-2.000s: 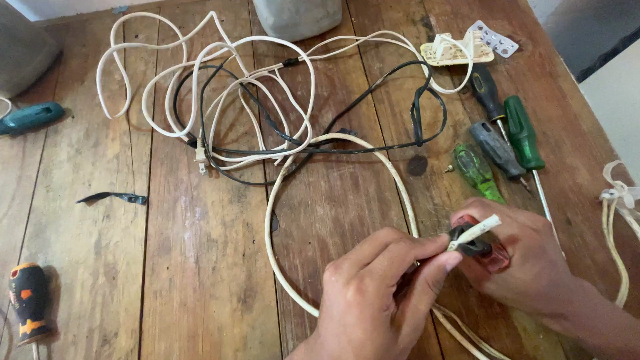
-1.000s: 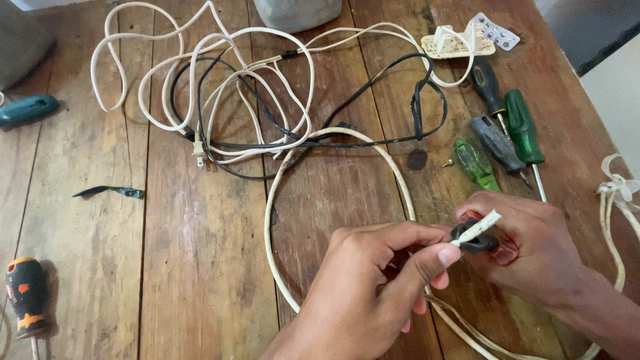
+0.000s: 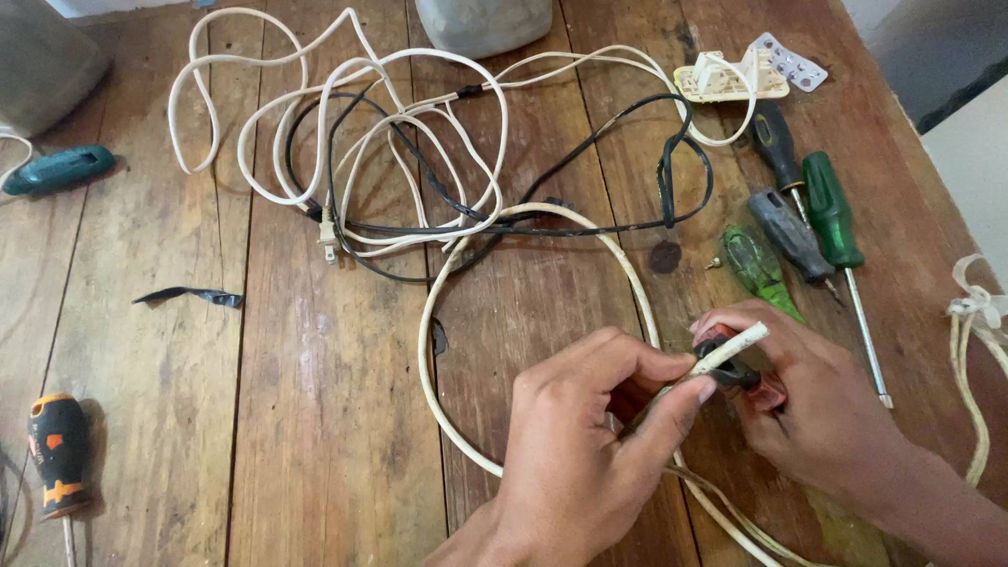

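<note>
Between its thumb and forefinger, my left hand (image 3: pixel 587 445) pinches a thick white sheathed cable (image 3: pixel 736 348) near its end, which points up to the right. My right hand (image 3: pixel 819 402) is closed around pliers or cutters (image 3: pixel 728 372) with red handles and dark jaws. Those jaws lie against the cable just beyond my left fingertips; whether they bite into it cannot be told. A loop of thick off-white cable (image 3: pixel 431 370) curves on the wooden table behind my left hand. Part of the handles is hidden by my right fingers.
Tangled white cord (image 3: pixel 504 126) with a plug (image 3: pixel 327 236) and black cord (image 3: pixel 543 231) lie beyond. Several screwdrivers, one green (image 3: pixel 831 209), lie at the right near a cream plastic socket part (image 3: pixel 732 83). An orange-black screwdriver (image 3: pixel 59 457) and black tape strip (image 3: pixel 189 294) are at left.
</note>
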